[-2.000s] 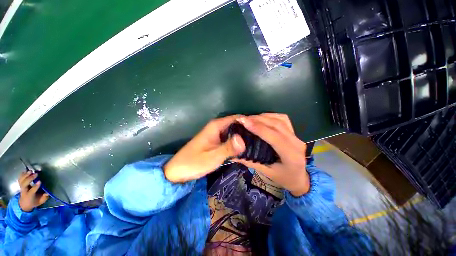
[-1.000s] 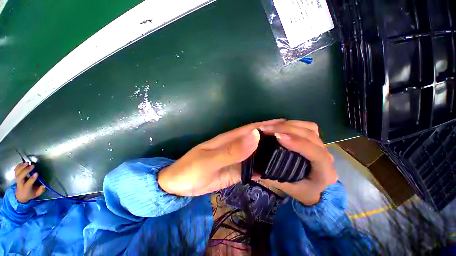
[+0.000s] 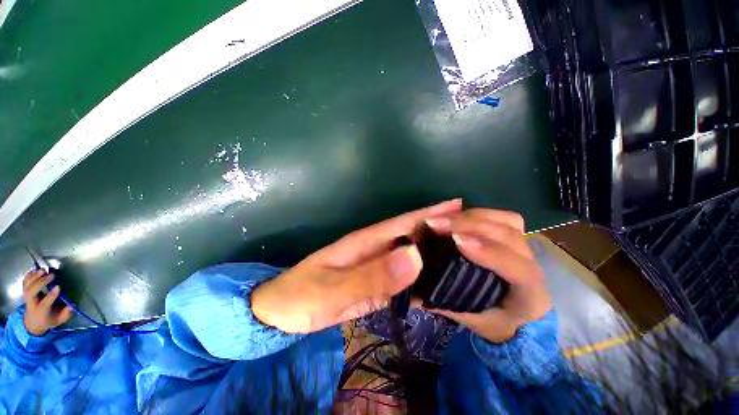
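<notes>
A black ribbed housing (image 3: pixel 466 284) is held in front of my body, just off the bench's near edge. Its parallel ridges face right and towards me. My right hand (image 3: pixel 506 271) wraps its right side, with fingers over the top. My left hand (image 3: pixel 348 275) is on its left side, with the thumb against a thin dark part (image 3: pixel 403 296) at the housing's left end. Whether that part is separate from the housing I cannot tell. The palms and fingers hide much of the housing.
Glossy black compartment trays (image 3: pixel 656 97) are stacked at the right, with more lower down by a brown carton (image 3: pixel 604 263). A labelled clear bag (image 3: pixel 486 40) and a blue scrap (image 3: pixel 489 102) lie on the green bench (image 3: pixel 340 138). White specks lie mid-bench. A neighbour's hand (image 3: pixel 42 304) holds a blue cable.
From two seconds ago, the hands have moved right and slightly down, and the housing is turned so its ridges show more. Since one second ago, the left thumb has shifted slightly lower.
</notes>
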